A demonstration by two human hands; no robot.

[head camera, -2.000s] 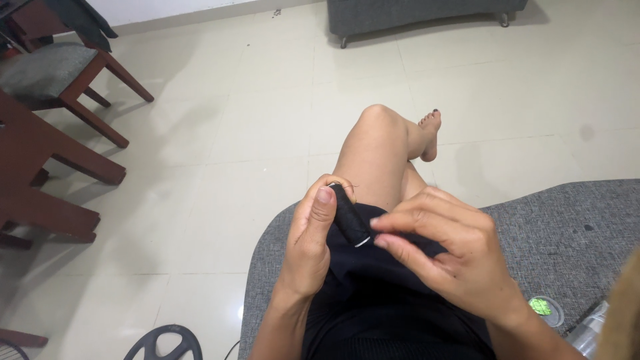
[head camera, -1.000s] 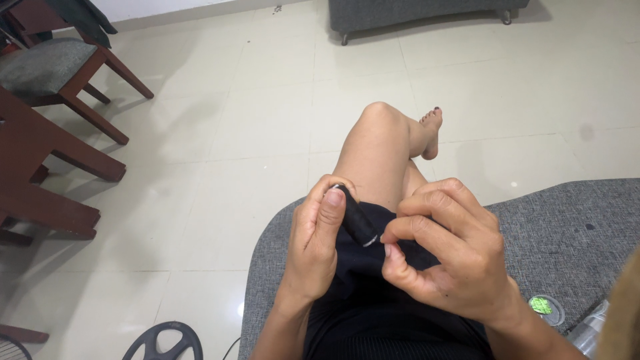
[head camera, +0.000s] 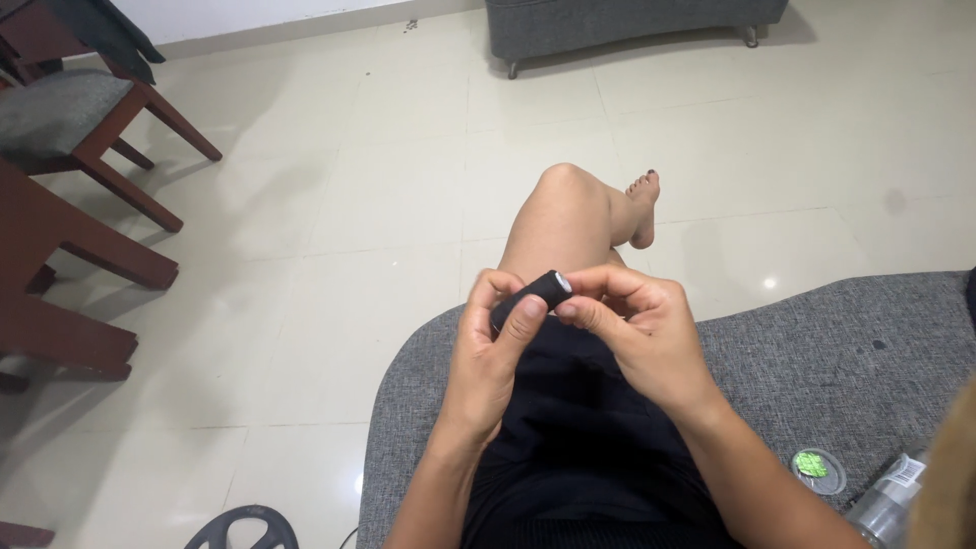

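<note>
A small spool of black thread [head camera: 531, 298] with a pale end lies tilted between my hands, above my lap. My left hand [head camera: 496, 343] grips it, thumb on the near side and fingers behind. The fingertips of my right hand [head camera: 637, 328] are at the spool's pale upper end, thumb and forefinger close together. Whether they pinch a loose thread there is too small to tell. Dark cloth [head camera: 579, 412] covers my lap below the hands.
On the grey couch seat [head camera: 854, 335] at the right are a round clear lid [head camera: 820, 471] with something green and a clear container [head camera: 888, 496] bearing a label. Wooden chairs [head camera: 114, 137] stand at the left. A black wheel-shaped base [head camera: 248, 526] is at the bottom; grey furniture [head camera: 625, 30] stands ahead.
The spool has turned in my left hand: its pale end pointed down toward my lap and now points up to the right. My right hand has moved up beside that end.
</note>
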